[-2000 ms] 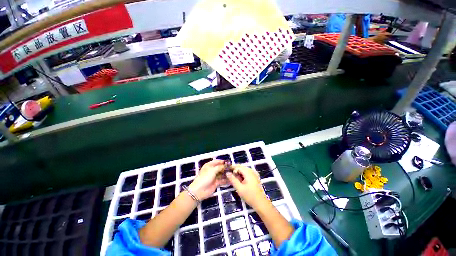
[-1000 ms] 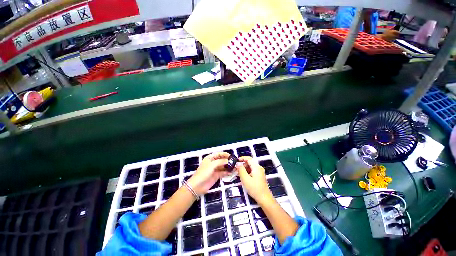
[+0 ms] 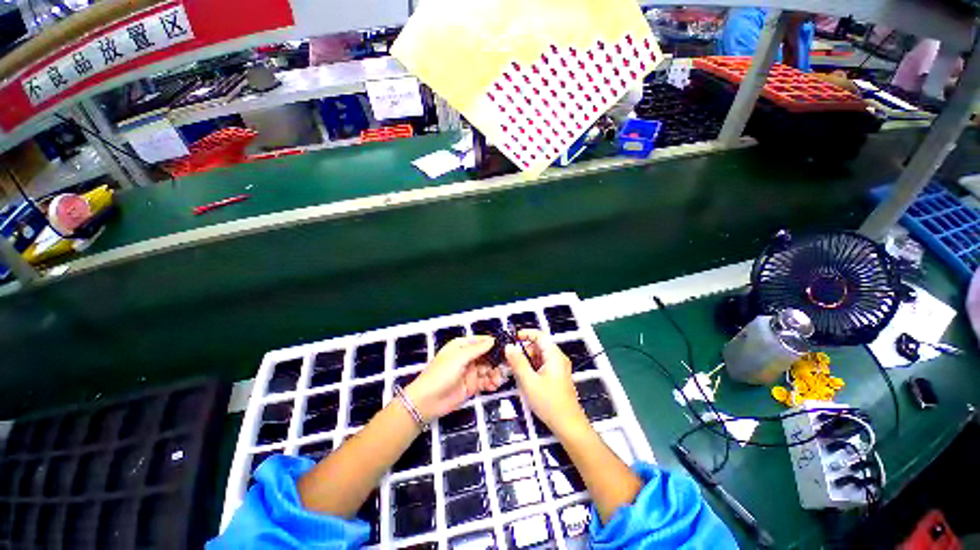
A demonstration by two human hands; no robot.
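Observation:
My left hand [image 3: 456, 374] and my right hand [image 3: 544, 374] meet over the upper part of the white blister tray [image 3: 254, 430]. Both sets of fingertips hold a small black electronic unit [image 3: 502, 346] between them. Its details are too small to tell. A bit of something pale shows below it at the fingertips. The tray's pockets hold black glossy parts [image 3: 415, 507], some with bright reflections. A thin wrist band [image 3: 411, 408] is on my left wrist.
Conveyor belt [image 3: 322, 290] behind the tray; black foam tray [image 3: 97, 473] at left. At right: desk fan [image 3: 825, 290], dispensing bottle [image 3: 767, 346], yellow pieces [image 3: 813, 380], power strip [image 3: 825, 462], cables and dark slim stick [image 3: 722, 494]. Sticker sheet [image 3: 537, 86] hangs above the belt.
The black unit has been turned and sits lower between the fingertips than a second ago. The white piece by the right fingers now shows less. The view has shifted slightly since two seconds ago.

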